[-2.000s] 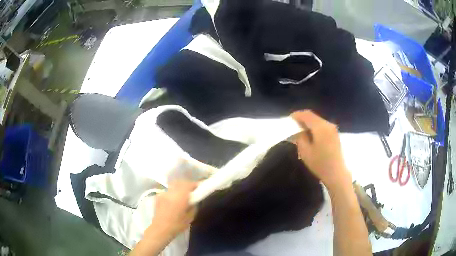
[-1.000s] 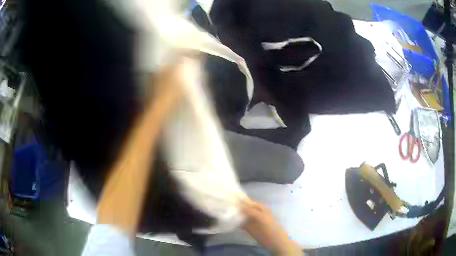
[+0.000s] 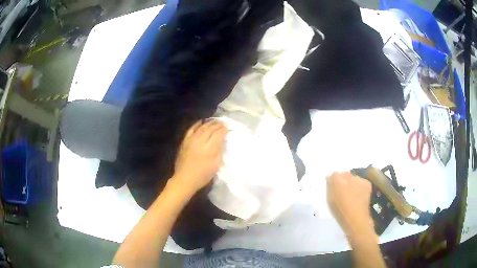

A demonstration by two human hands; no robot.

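The black garment (image 3: 172, 78) lies across the table, with its white lining (image 3: 256, 162) folded out in the middle. My left hand (image 3: 201, 152) lies on the garment where black meets white, fingertips on the lining; no clear grip shows. My right hand (image 3: 348, 199) is low on the right, fingers curled, right beside the steam iron (image 3: 389, 191). It overlaps the iron's left side, and whether it touches the iron cannot be told. The iron has a tan handle and dark soleplate. A grey padded board end (image 3: 91, 130) shows left of the cloth.
Red-handled scissors (image 3: 419, 146), a silver iron-shaped plate (image 3: 440, 133) and a small dark tool (image 3: 401, 120) lie at the right. A silver tray (image 3: 401, 58) and blue bin (image 3: 413, 26) are at the far right. A blue strip (image 3: 138, 57) runs under the cloth; another blue bin (image 3: 15, 172) is at left.
The garment has been turned and laid down, with black now at left and lining in the middle. My right hand has let go of the cloth and moved right to the iron.
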